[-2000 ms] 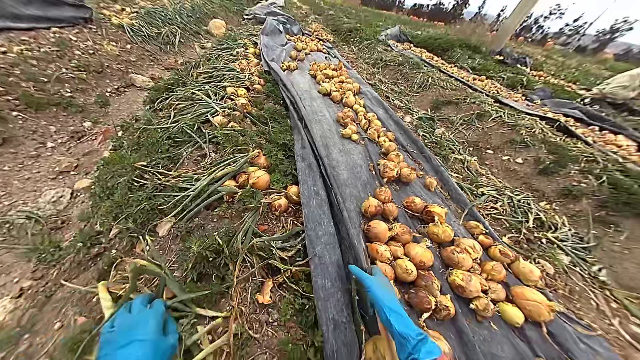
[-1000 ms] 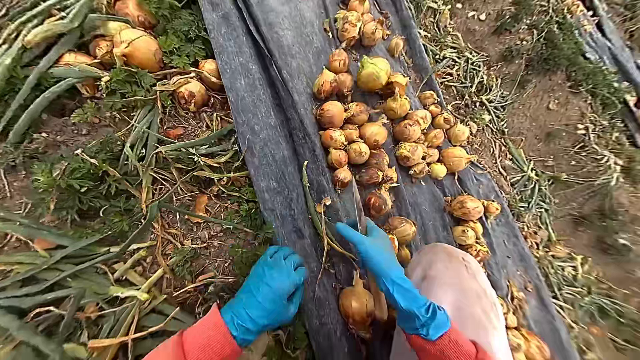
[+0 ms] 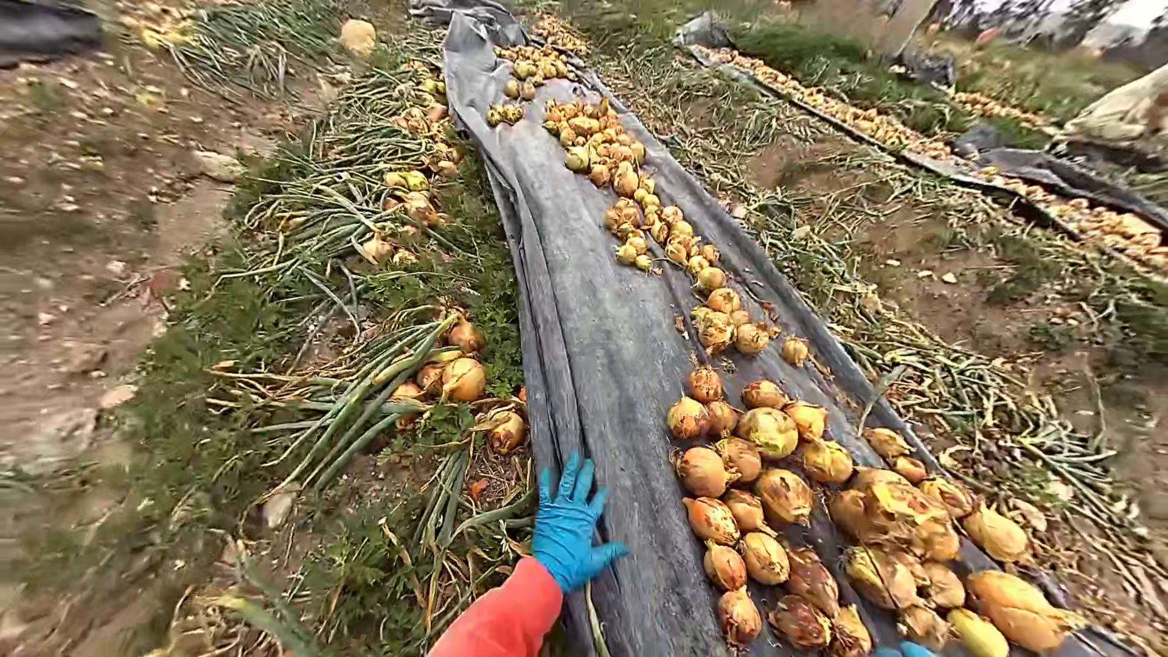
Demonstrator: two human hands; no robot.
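My left hand [image 3: 570, 525], in a blue glove with a red sleeve, lies with fingers spread on the left edge of the long grey fabric sheet [image 3: 607, 338]. Nothing is held in it. Of my right hand [image 3: 903, 650] only a bit of blue glove shows at the bottom edge, beside the onions; whether it holds anything is hidden. Many yellow-brown onions [image 3: 785, 495] lie on the sheet to the right of my left hand, and more run in a band up the sheet. Onions with long green leaves [image 3: 464, 379] lie on the ground left of the sheet.
Low green weeds [image 3: 201, 411] and bare stony soil [image 3: 82, 338] lie at the left. Cut onion leaves [image 3: 995, 411] cover the ground along the sheet's right side. Another row of onions [image 3: 858, 114] on dark sheeting runs at the upper right, near a pale sack [image 3: 1122, 109].
My left hand now has its fingers spread on the sheet. My right hand, which held a knife over the sheet a second ago, is almost out of view. The view has tilted up along the row.
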